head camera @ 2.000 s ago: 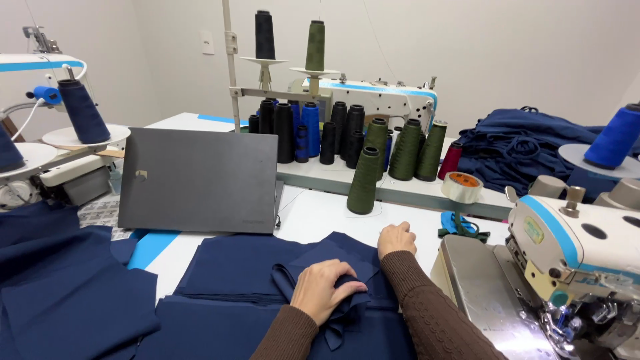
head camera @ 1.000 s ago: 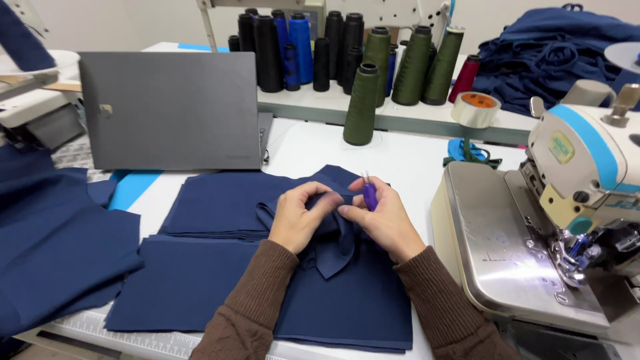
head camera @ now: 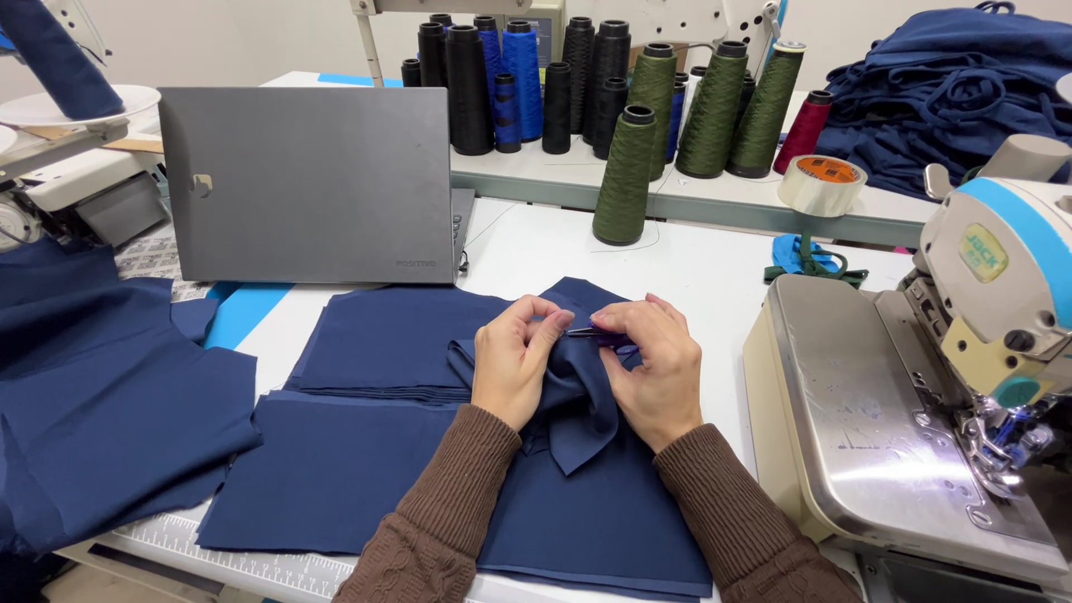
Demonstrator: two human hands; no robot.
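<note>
My left hand (head camera: 512, 360) pinches a gathered piece of navy fabric (head camera: 586, 402) between thumb and fingertips. Close on its right, my right hand (head camera: 657, 360) holds small purple-handled thread snips (head camera: 610, 337), whose metal tips point left at the pinched edge. The handles are partly hidden by the fingers. Folded stacks of navy fabric (head camera: 335, 469) lie beneath and to the left of both hands.
A Jack overlock sewing machine (head camera: 871, 419) stands close at right, a grey laptop (head camera: 310, 184) at back left. A green thread cone (head camera: 624, 180), a tape roll (head camera: 822, 184) and several more cones stand behind. More navy fabric (head camera: 109, 402) lies at left.
My right hand, farther right on the fabric two seconds ago, has come beside my left hand and now holds the purple snips. The snips have turned from pointing up to pointing left. The view has tilted down.
</note>
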